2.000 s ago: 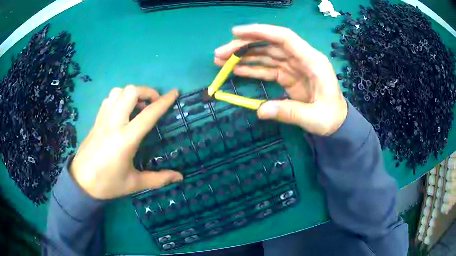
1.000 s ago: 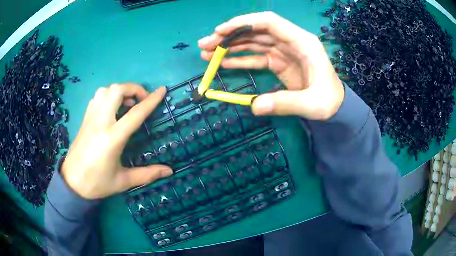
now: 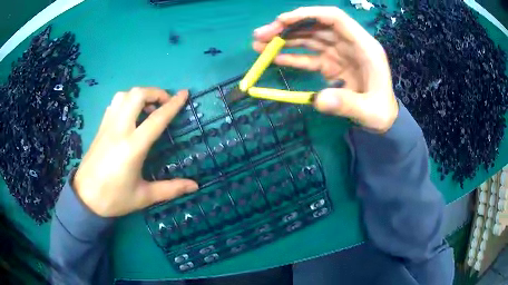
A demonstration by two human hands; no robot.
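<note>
A black part frame (image 3: pixel 239 178) lies tilted on the green mat, with rows of small parts inside. My left hand (image 3: pixel 125 158) rests on its left side, thumb and index finger spread over the frame's edge. My right hand (image 3: pixel 345 67) holds the yellow-handled nippers (image 3: pixel 264 64) over the frame's far edge, handles spread apart. The nippers' short dark jaws are blurred against the frame. One small black part (image 3: pixel 213 51) lies singly on the mat beyond the frame, and a blurred small part (image 3: pixel 174 38) is to its left.
A heap of loose black parts (image 3: pixel 39 128) is at the left. A larger, denser heap (image 3: pixel 445 83) is at the right, with a white scrap (image 3: pixel 362 4) near its far edge. A black stack's edge (image 3: pixel 167 1) shows at the top. Cream trays (image 3: pixel 487 222) are low at the right.
Two small black parts now lie singly beyond the frame, where none lay in the earliest view. My right hand and the nippers have shifted right. My left hand stays on the frame.
</note>
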